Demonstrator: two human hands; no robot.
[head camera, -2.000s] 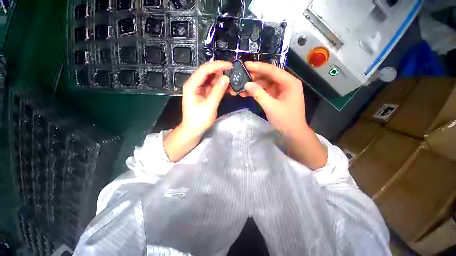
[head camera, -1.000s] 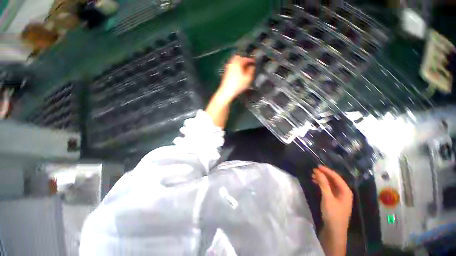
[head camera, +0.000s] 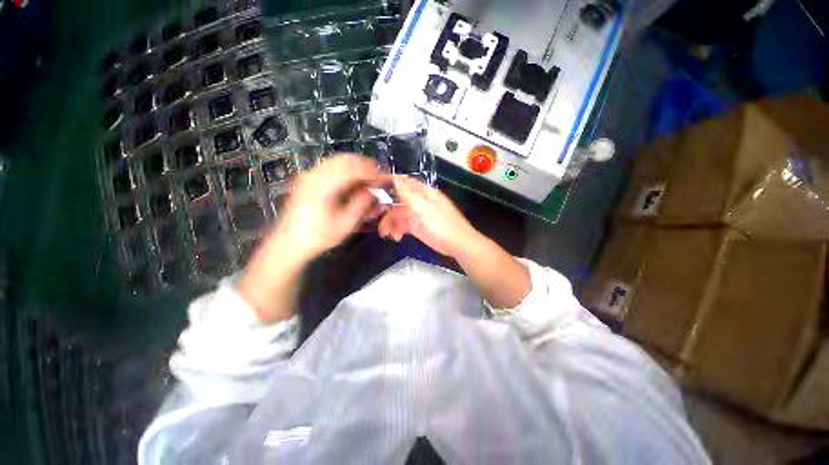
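Note:
My left hand (head camera: 332, 209) and my right hand (head camera: 423, 213) meet in front of the smock, just below the small-parts blister tray (head camera: 407, 154). A small pale piece (head camera: 381, 194) shows at the fingertips between them. My left hand is blurred, and its fingers overlap the right fingertips. I cannot tell which hand holds the pale piece, or whether a housing is hidden behind the fingers. The large blister tray (head camera: 195, 186) with black square housings lies to the left of my hands.
The white press (head camera: 473, 136) stands at upper right, with black fixture blocks (head camera: 514, 116), a red-orange emergency stop button (head camera: 482, 160) and a green button (head camera: 512, 173). An empty blister tray (head camera: 318, 41) lies behind. Cardboard boxes (head camera: 718, 245) are at right; a stacked tray pile (head camera: 82, 381) is lower left.
The view has swung back right toward the press. My hands were apart one second ago and are now together. The black housing held two seconds ago is not visible; a pale piece shows instead.

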